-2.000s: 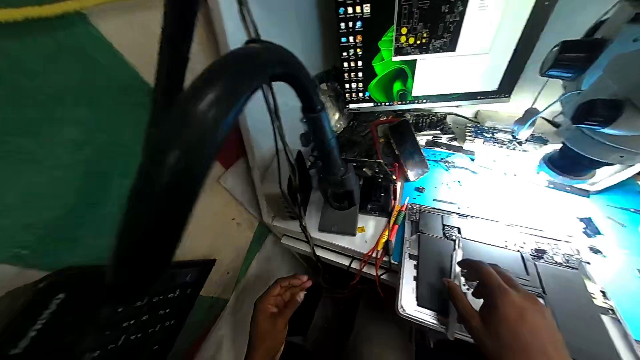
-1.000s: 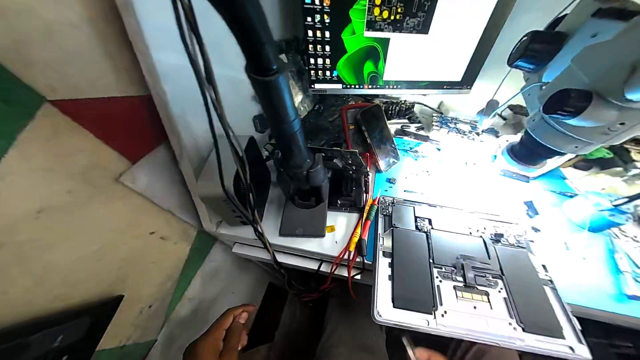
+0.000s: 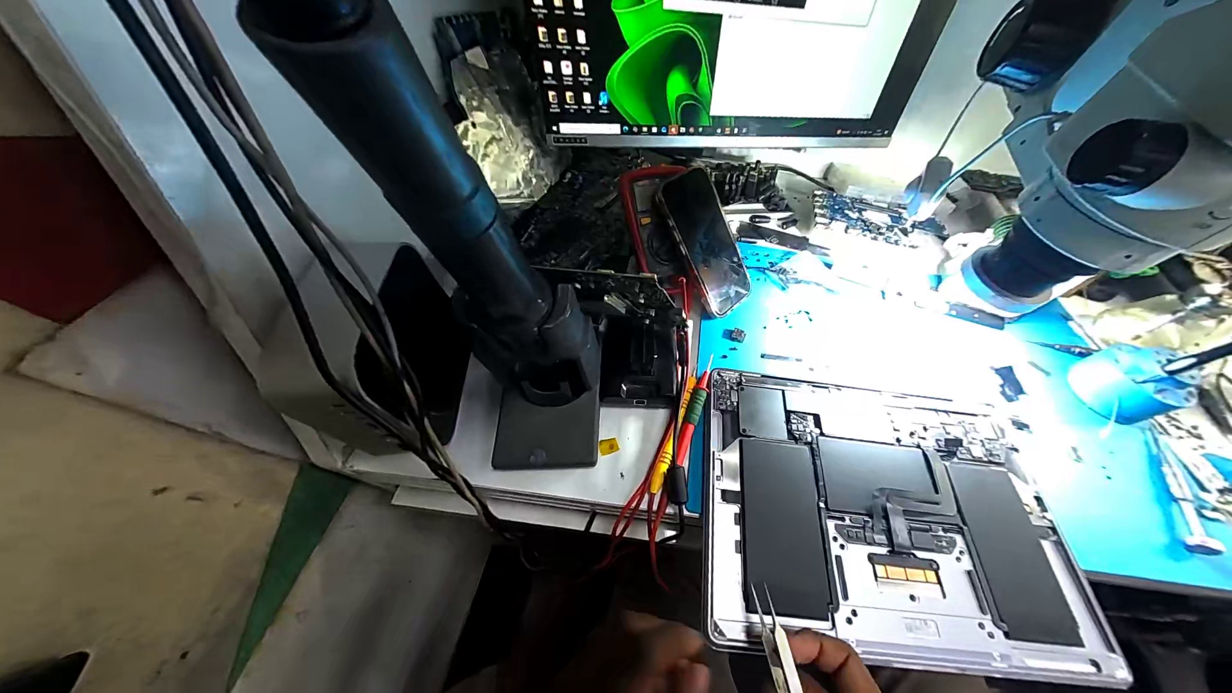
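Observation:
An opened laptop chassis (image 3: 914, 616) lies on the blue mat, its dark battery cells (image 3: 784, 529), circuit boards and a flat ribbon cable (image 3: 897, 525) showing. At its near edge my right hand (image 3: 833, 659) holds metal tweezers (image 3: 778, 640), whose parted tips lie over the lower end of the left battery cell. My left hand (image 3: 654, 654), blurred and dim, is below the desk edge, left of the chassis corner; I see nothing clearly in it. Red and yellow test probes (image 3: 688, 423) lie just left of the chassis.
A microscope (image 3: 1049, 241) overhangs the mat (image 3: 1116, 520) at the right. A phone (image 3: 703, 241) leans near the monitor (image 3: 722, 140). A black stand arm (image 3: 462, 202) and hanging cables (image 3: 289, 260) occupy the left. Screwdrivers (image 3: 1186, 500) and small parts lie at the right.
My right hand has moved from above the left battery cell down to the chassis's near edge, uncovering the ribbon cable. The view has shifted.

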